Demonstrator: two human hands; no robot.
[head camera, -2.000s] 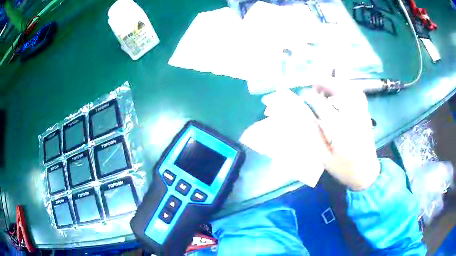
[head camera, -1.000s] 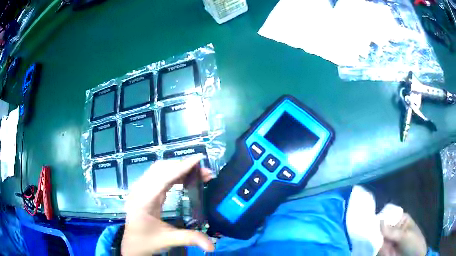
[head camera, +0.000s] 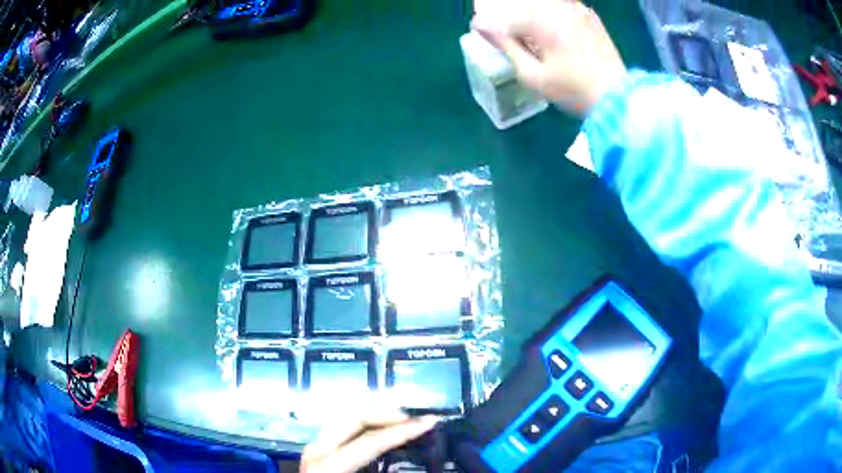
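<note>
The tester (head camera: 577, 383), blue-faced with a black edge and dark screen, lies tilted at the lower right, over the bench's front edge. My left hand (head camera: 365, 445) is at its lower end, holding it; the bottom frame edge cuts off the hand. My right hand (head camera: 563, 51) is closed over the top of a white bottle (head camera: 499, 88) at the upper middle. The bottle stands slightly tilted and the hand hides its top. A clear film sheet (head camera: 489, 217) holds several black-framed TOPDON screen covers (head camera: 340, 305) in a three-by-three grid left of the tester.
Other testers (head camera: 102, 175) lie at the left and far edge. A red clamp (head camera: 126, 379) lies at the lower left, above a blue bin (head camera: 88, 448). White paper (head camera: 46, 263) is at the left. A clear plastic bag (head camera: 785, 83) is upper right, partly behind my sleeve.
My right hand has moved from the lower right up to the bottle; no wipe shows in it. My left hand is lower in view. The view has shifted, so the bench things appear elsewhere.
</note>
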